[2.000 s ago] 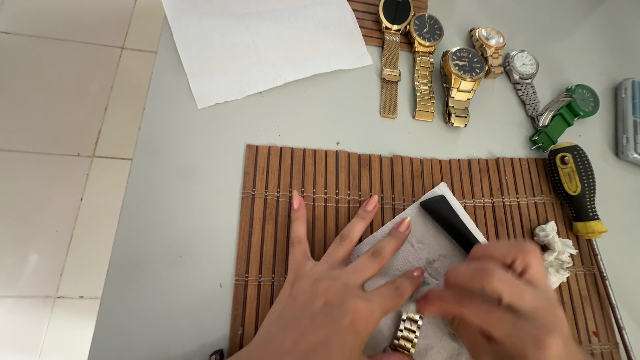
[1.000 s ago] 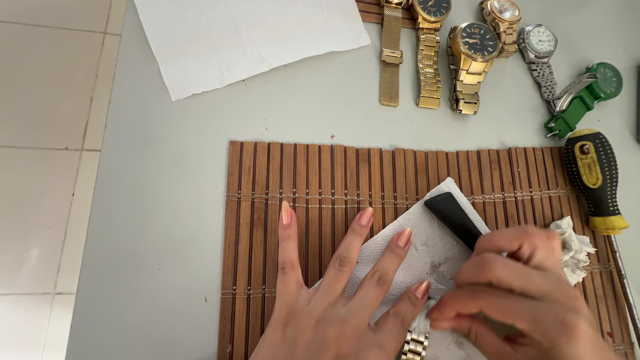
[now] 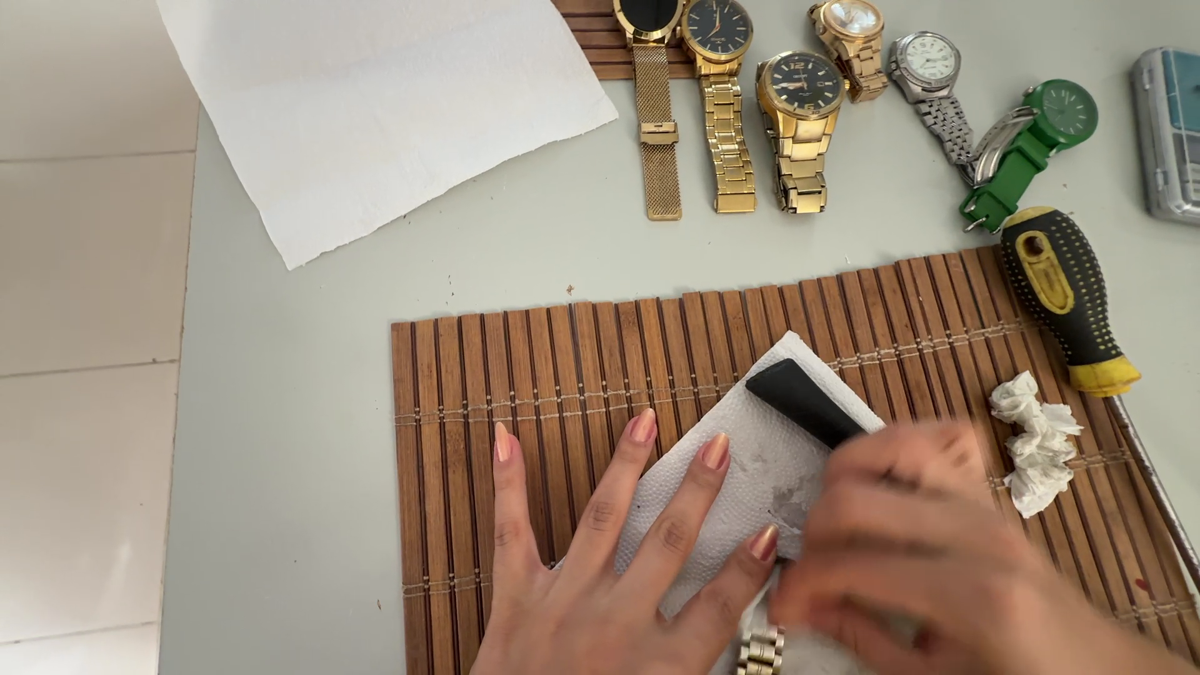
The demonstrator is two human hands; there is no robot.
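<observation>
My left hand (image 3: 623, 581) lies with fingers spread over a white paper towel (image 3: 698, 450) on a brown bamboo mat (image 3: 469, 375). Its palm is cut off by the lower edge. My right hand (image 3: 919, 544), blurred, is curled low over the towel; something thin and whitish shows at its fingertips, too unclear to name. Just below those fingertips is part of a metal-link watch bracelet (image 3: 760, 650), the rest out of view or hidden. A black tapered handle (image 3: 806, 403) lies on the towel, its lower end covered by my right hand. Grey smudges mark the towel.
Several watches, among them a gold one with a dark dial (image 3: 802, 86) and a green one (image 3: 1064, 112), lie beyond the mat. A yellow-and-black screwdriver (image 3: 1064, 291) and crumpled tissue (image 3: 1039, 445) are at right. A white paper sheet (image 3: 375, 112) and a clear plastic case (image 3: 1167, 141) lie farther out.
My right hand has shifted slightly and is blurred again, staying over the towel near the bracelet. My left hand has kept its spread pose. The view has drifted a little.
</observation>
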